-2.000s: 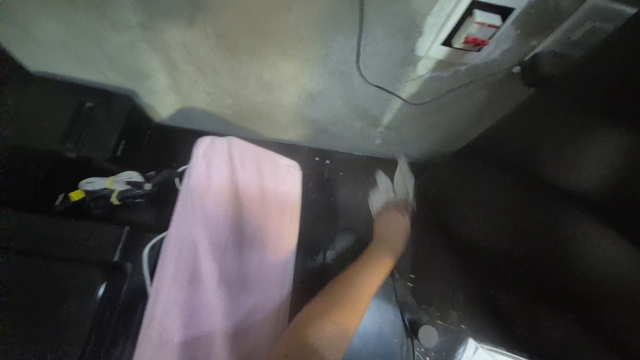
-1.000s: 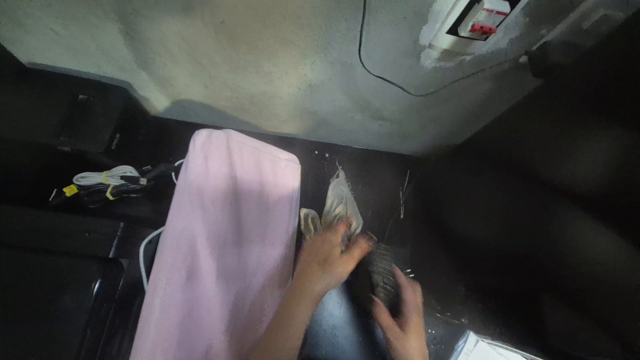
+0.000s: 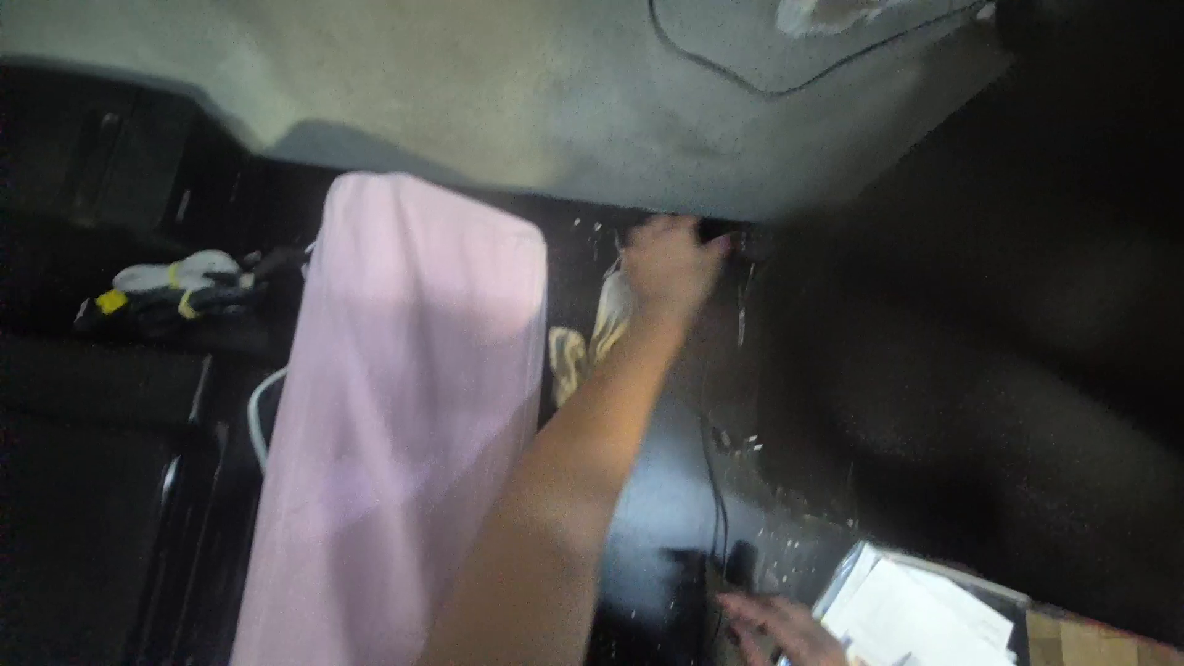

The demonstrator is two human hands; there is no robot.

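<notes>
My left hand reaches across the dark surface to the foot of the wall; it is blurred, and what its fingers touch is hidden. A crumpled pale cloth lies beside and partly behind that wrist, next to a long object under a pink cover. My right hand is low in the view, partly cut off by the bottom edge, close to a stack of white papers. A dark object near its fingers is too dim to name. Thin black cable runs down the surface between the hands.
Bundled black and white cables with yellow ties lie left of the pink cover. A grey wall with a hanging black wire stands behind. Large dark shapes fill both sides. White specks are scattered over the dark surface.
My left hand has moved off the pale cloth toward the wall. The cloth, at the far right of the surface two seconds ago, lies nearer the pink cover. My right hand has moved lower.
</notes>
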